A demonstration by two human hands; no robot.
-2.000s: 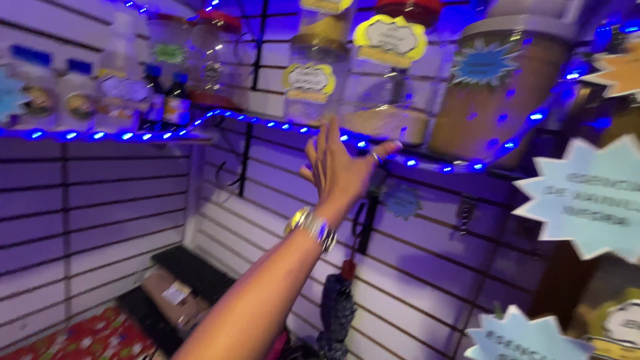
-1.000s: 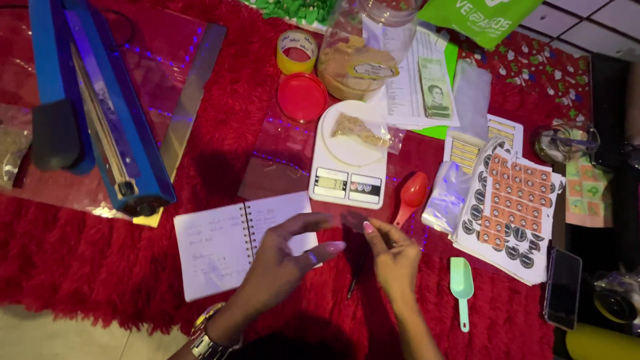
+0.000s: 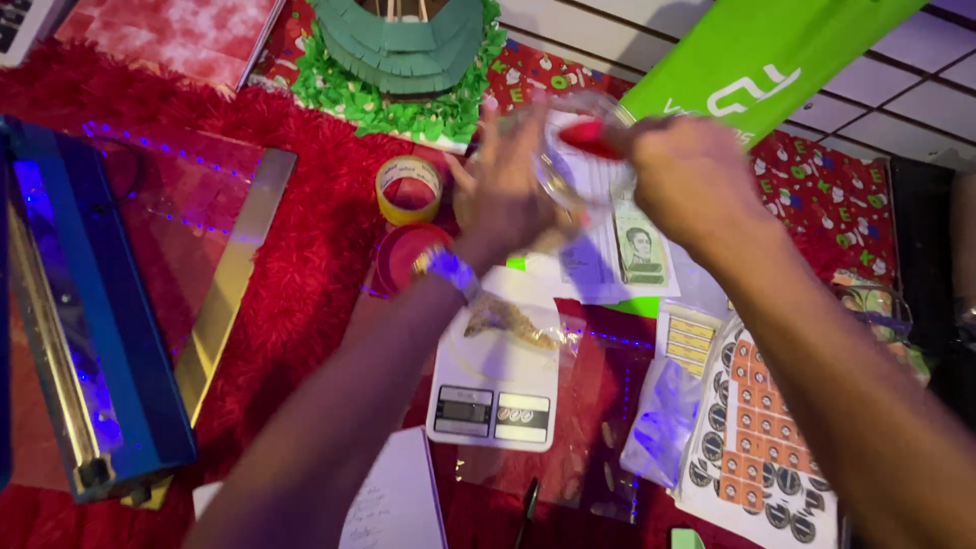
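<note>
My left hand (image 3: 507, 175), blurred, is on the side of a clear jar (image 3: 560, 171) that lies tilted with its mouth toward the right. My right hand (image 3: 686, 168) grips a red plastic scoop (image 3: 591, 139) at the jar's mouth. Below my left wrist a small clear bag of brown ground matter (image 3: 507, 322) lies on a white kitchen scale (image 3: 496, 374). A red jar lid (image 3: 412, 255) and a roll of yellow tape (image 3: 409, 189) are beside my left forearm. The jar's contents are mostly hidden by my left hand.
At the left is a blue heat sealer (image 3: 99, 320). A notebook (image 3: 396, 496) and a pen (image 3: 528, 507) are near the front edge. Sticker sheets (image 3: 762, 435), plastic bags (image 3: 663, 423) and banknotes (image 3: 640, 244) lie to the right. A green model (image 3: 396, 46) and a green bag (image 3: 755, 69) stand behind.
Both hands have moved from in front of the scale to the jar. The jar, upright a second ago, is now tilted. My right hand has taken hold of the red scoop that lay beside the scale.
</note>
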